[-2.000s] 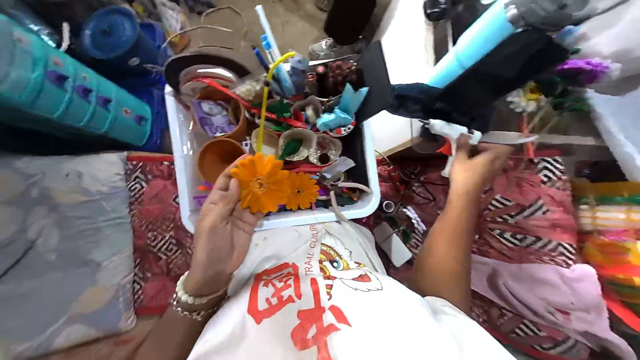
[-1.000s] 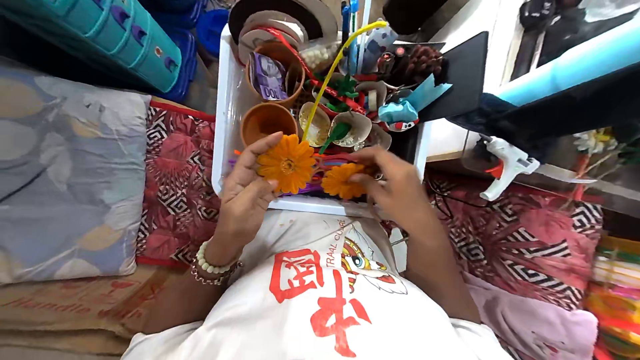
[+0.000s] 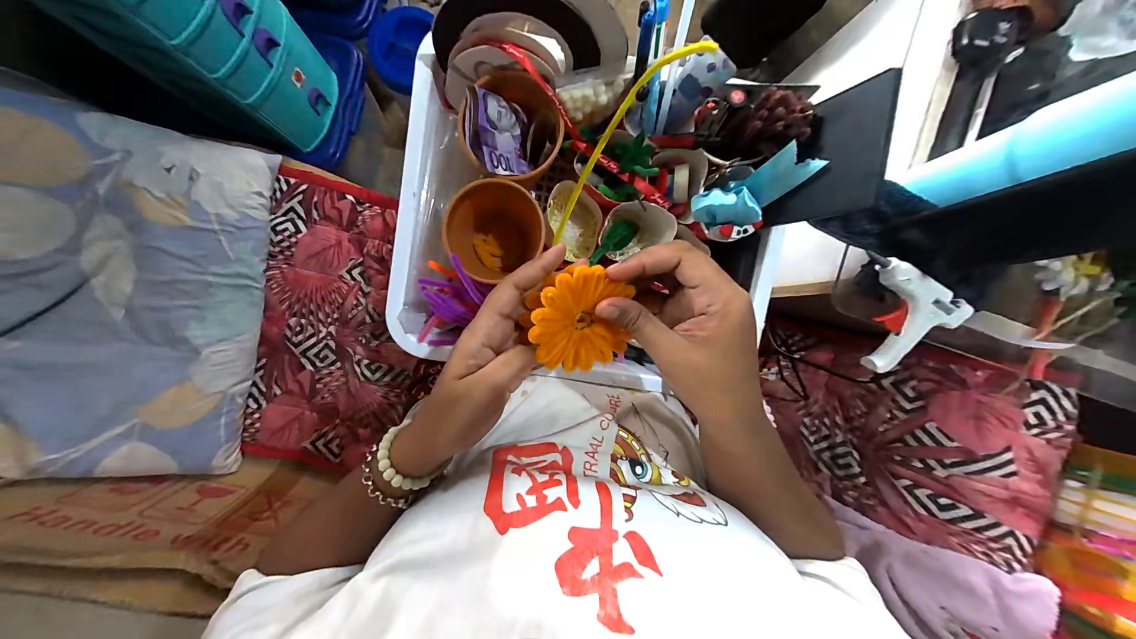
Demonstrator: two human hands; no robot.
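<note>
An orange pipe-cleaner flower (image 3: pixel 579 321) is held between both hands above the near edge of a white plastic basket (image 3: pixel 406 222). My left hand (image 3: pixel 493 355) pinches it from the left, and a yellow pipe-cleaner stem (image 3: pixel 596 146) rises from behind it. With thumb and forefinger, my right hand (image 3: pixel 688 319) grips the petals at the upper right. More orange shows behind the front flower, mostly hidden by it and by the fingers. To the right, a white hot glue gun (image 3: pixel 919 311) with a red trigger hangs at the edge of a clear sheet.
Terracotta pots (image 3: pixel 493 229), ribbon spools (image 3: pixel 506 53), purple pipe cleaners (image 3: pixel 453 302) and scissors fill the basket. A patterned pillow (image 3: pixel 133 284) lies left, near teal drawers (image 3: pixel 257 62). A light-blue roll (image 3: pixel 1029 142) juts in from the right, above patterned red fabric (image 3: pixel 923 453).
My right hand has left the glue gun and come to the flowers. The second orange flower, earlier apart on the right, is now mostly behind or against the first.
</note>
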